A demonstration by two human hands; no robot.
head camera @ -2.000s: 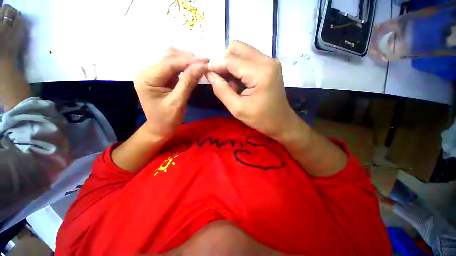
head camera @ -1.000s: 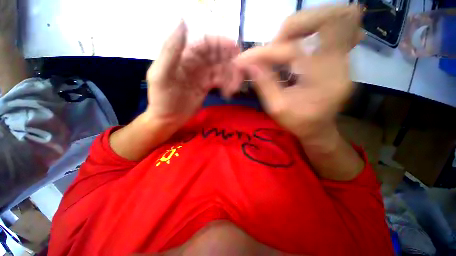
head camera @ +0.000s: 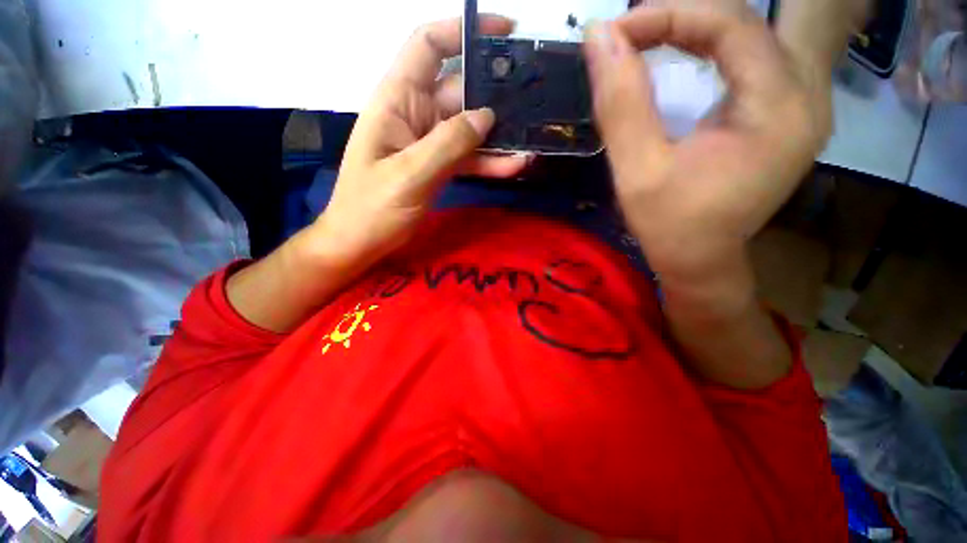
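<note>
A black phone middle frame (head camera: 535, 95) with a thin silvery rim is held over the table's front edge, its solid dark end toward me. A tiny gold-orange flex piece (head camera: 562, 132) shows near its bottom edge. My left hand (head camera: 424, 133) grips the frame's left side, thumb on its face and fingers behind. My right hand (head camera: 705, 138) is at the frame's right edge, thumb and index tips close together by its upper right. Whether those fingertips pinch something or touch the frame cannot be told. The frame's upper part is cut off by the picture's top.
The white tabletop (head camera: 233, 53) runs across the top. A dark phone frame (head camera: 882, 37) lies at the right, partly behind my right arm. A clear container (head camera: 944, 53) is at the right edge. A person's grey clothing (head camera: 117, 233) is at the left. Cardboard (head camera: 901, 308) stands below right.
Two seconds ago my fingertips met with no frame visible. The hands then parted in a blur. Now my left hand holds a phone frame and my right hand is beside it. The view has shifted slightly.
</note>
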